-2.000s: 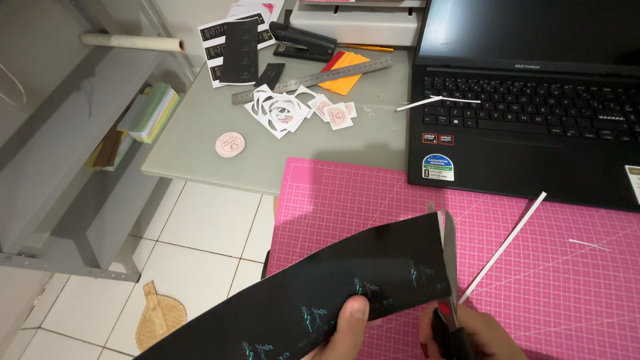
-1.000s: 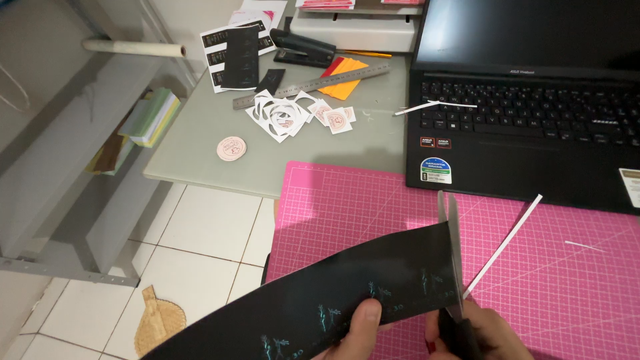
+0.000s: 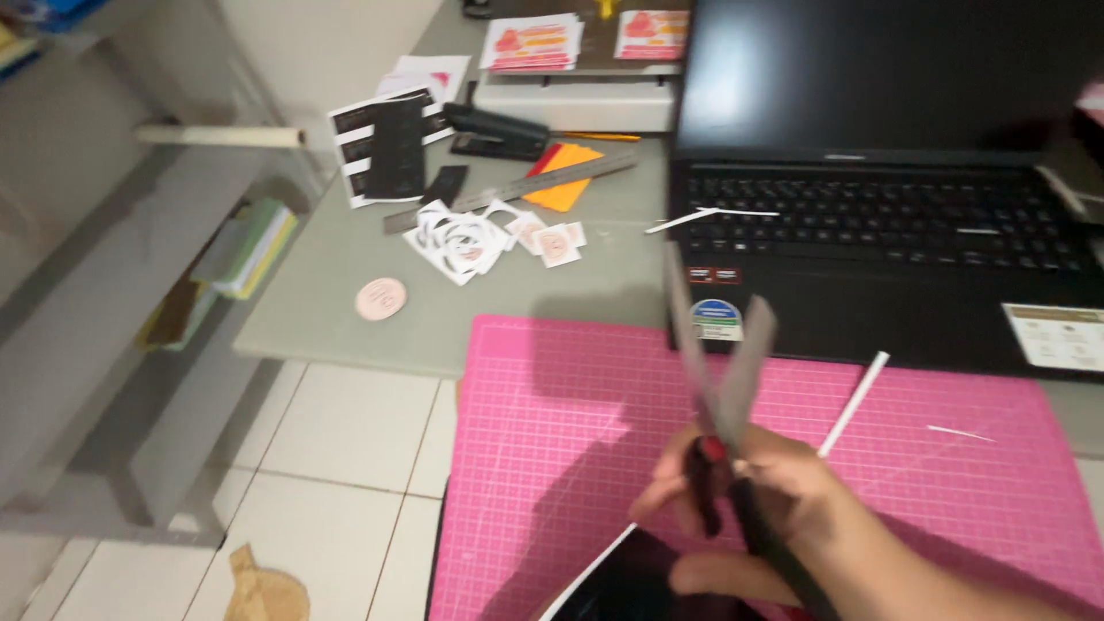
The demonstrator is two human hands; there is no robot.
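My right hand (image 3: 785,492) is around the handles of black scissors (image 3: 724,414) with a red part near the pivot. Their metal blades are spread apart and point up, over the pink cutting mat (image 3: 535,448) and the laptop's near edge. Below the scissors, a black printed sheet (image 3: 642,578) with a thin white edge shows at the bottom of the view. A finger of my right hand overlaps it in view; whether they touch cannot be told. My left hand is out of view. A white paper strip (image 3: 854,404) lies on the mat, right of the scissors.
A black laptop (image 3: 862,302) stands behind the mat, thin paper scraps (image 3: 711,213) on it. On the grey desk (image 3: 302,323) lie a round pink sticker (image 3: 380,298), paper cutouts (image 3: 461,246), a steel ruler (image 3: 535,183), orange cards (image 3: 565,177) and a stapler (image 3: 496,134). Grey shelving (image 3: 129,259) stands left.
My left hand, earlier on the black sheet, has gone out of view. The sheet is lower, mostly out of view. The scissors have come away from its end, and their blades have spread wider.
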